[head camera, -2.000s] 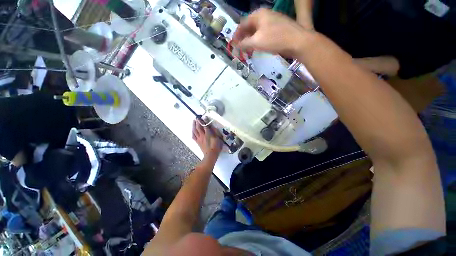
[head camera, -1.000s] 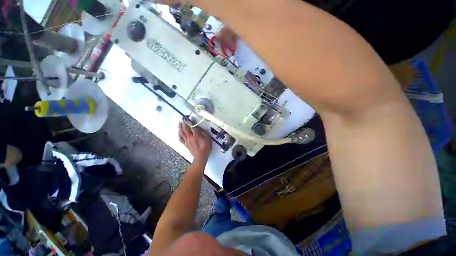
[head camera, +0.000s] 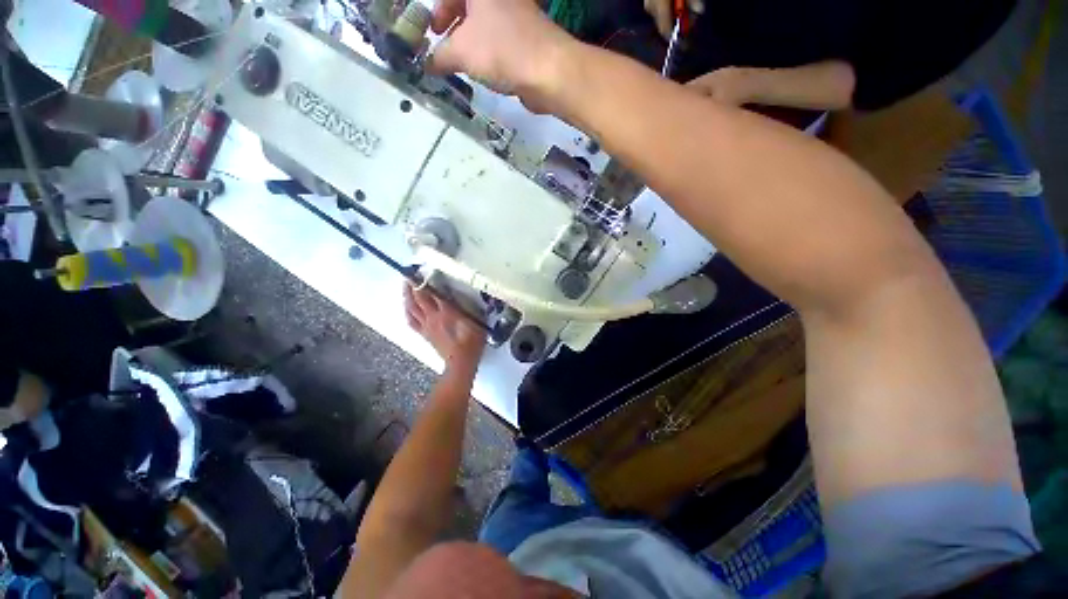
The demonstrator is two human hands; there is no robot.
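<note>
The cream-white sewing machine head (head camera: 387, 158) lies diagonally across the white table top (head camera: 340, 257). My left hand (head camera: 445, 325) rests low on the table beside the machine, fingers slightly apart, with no held object visible. My right hand (head camera: 498, 45) is at the top, its bent fingers close beside a yellowish knob (head camera: 412, 23); whether they grip anything is unclear. My right forearm crosses above the needle-end side. A pale lamp tube (head camera: 550, 307) curves over the head. Dark cloth (head camera: 644, 351) with a white stitched line lies over brown plaid cloth (head camera: 726, 398).
Another person's hand (head camera: 670, 14) holds orange-handled scissors (head camera: 679, 9) at the top; a second forearm (head camera: 779, 84) is below it. Blue crates (head camera: 995, 222) stand right. Thread cones, including a blue-yellow one (head camera: 129, 263), are left. A loose thread tangle (head camera: 670, 418) lies on the plaid.
The view has shifted, moving the machine left in the picture. My right hand is at the knob, after being farther along the head and then out of frame. The scissors have moved away from the machine.
</note>
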